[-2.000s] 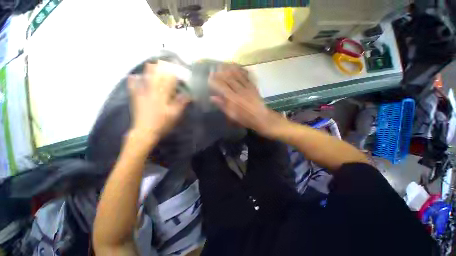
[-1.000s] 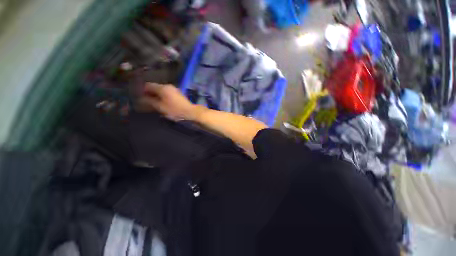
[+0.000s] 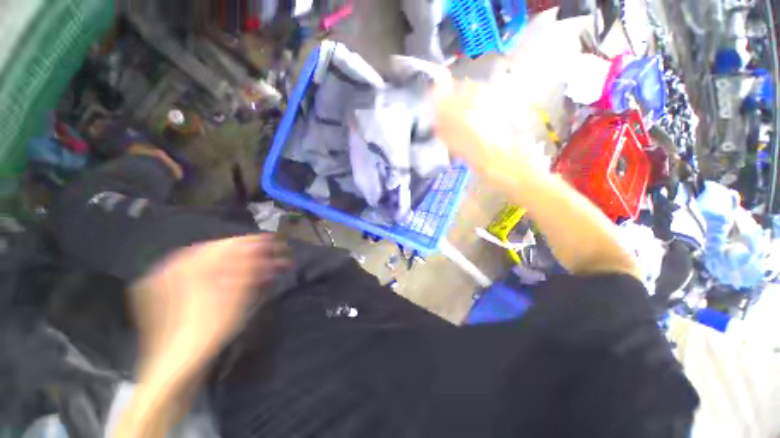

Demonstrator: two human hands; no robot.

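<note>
A blue-rimmed bin [image 3: 286, 141] stands on the floor in front of my knees. Grey and whitish cloth pieces [image 3: 369, 150] lie heaped in it. My right hand [image 3: 449, 103] is over the bin's far right side, at the pale pieces. It is blurred and washed out by glare, so its grip is hidden. My left hand [image 3: 209, 278] is blurred, low over my black-clothed lap, with fingers stretched out and no cloth seen in it.
A bright blue slotted basket [image 3: 479, 26] stands beyond the bin. A red basket [image 3: 605, 162] stands at the right, near heaped cloth [image 3: 731, 235]. A green edge [image 3: 51, 77] curves at the upper left. Scraps lie on the floor.
The view has turned from the sewing table to the floor at the right. My right hand has moved to the bin. My left hand, out of view one second ago, shows over my lap.
</note>
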